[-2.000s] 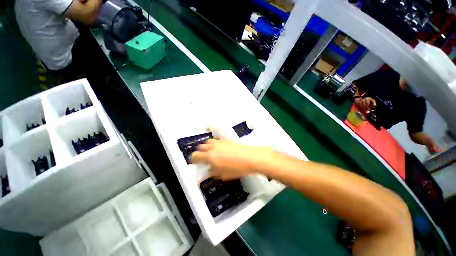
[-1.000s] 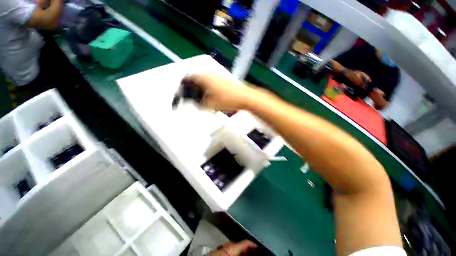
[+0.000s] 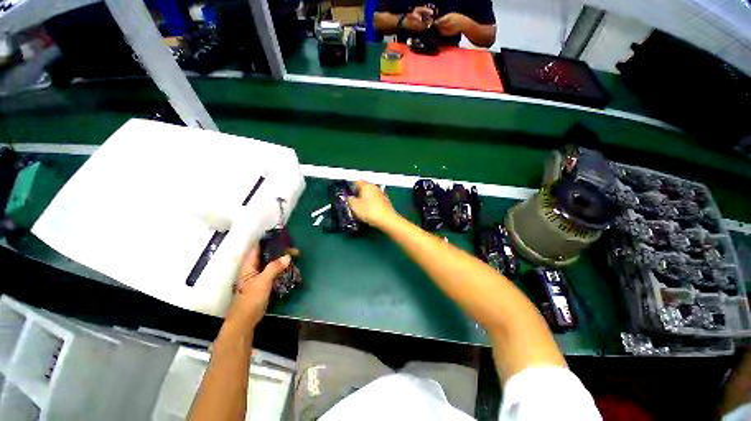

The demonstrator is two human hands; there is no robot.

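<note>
My left hand point(image 3: 258, 279) holds a black part-assembled camera body point(image 3: 280, 251) above the bench, beside the large white bin's right end. A thin dark piece sticks up from that body. My right hand point(image 3: 375, 205) has its fingers on a black camera unit point(image 3: 342, 207) near the bench's back strip; the fingertips are partly hidden. Two more black camera units point(image 3: 430, 204) stand close together to its right. Others point(image 3: 496, 249) lie nearer the machine, one with a whitish strip point(image 3: 556, 298). The white bin point(image 3: 156, 185) shows dark parts in its narrow openings.
A cream-green slotted machine point(image 3: 550, 220) stands right of the units, beside a clear tray point(image 3: 683, 247) of silvery-black parts. White slivers point(image 3: 319, 215) lie by the bin. More white bins point(image 3: 107, 374) are at lower left. A person works across the line at a red mat point(image 3: 449, 68).
The view has swung right, away from the bin. My right hand has moved from over the bin to the camera unit on the bench. My left hand is now fully visible, holding a body.
</note>
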